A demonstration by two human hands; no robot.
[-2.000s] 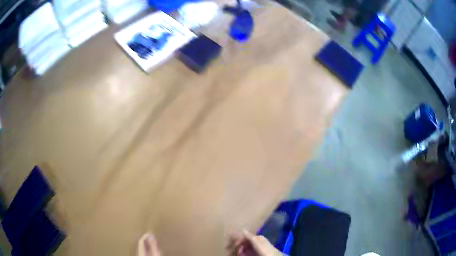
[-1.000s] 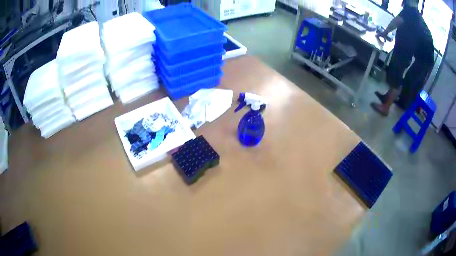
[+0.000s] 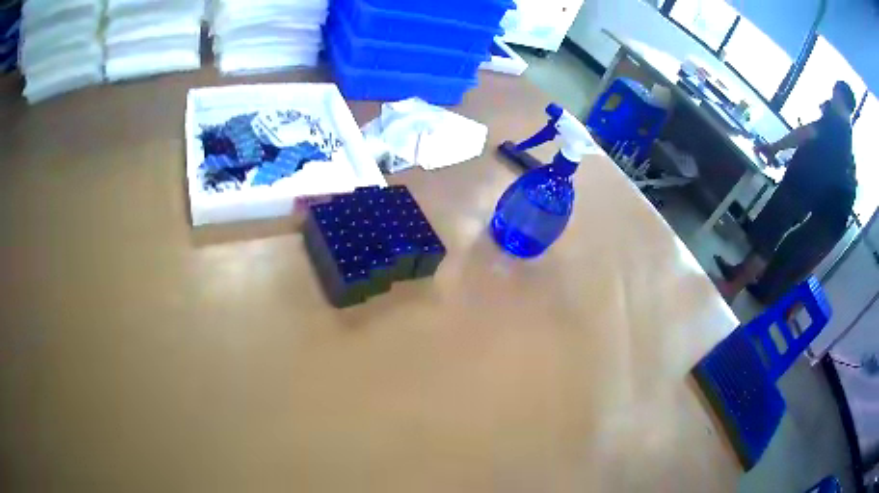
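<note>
Neither of my hands is in the picture. Nearest in front, a dark cell block (image 3: 376, 236) with a dotted blue top sits on the tan table (image 3: 414, 395), its front side uneven. It stands at the near right corner of a white scrap tray (image 3: 253, 209) holding broken blue-grey pieces (image 3: 255, 152). A blue spray bottle (image 3: 533, 207) with a white and blue head stands upright to the right. A dark blue stack of cells (image 3: 740, 395) lies at the right table edge.
A crumpled white wipe (image 3: 424, 133) lies behind the block, with a small dark object (image 3: 520, 154) beside the bottle. Blue bins (image 3: 410, 48) and white piles (image 3: 154, 38) stand at the back. A blue stool (image 3: 792, 325) and a person (image 3: 810, 188) at another table are beyond the right edge.
My view has moved closer to the block, tray and bottle. Both hands, visible at the bottom two seconds ago, are out of the picture. The dark stacks at the left have left view.
</note>
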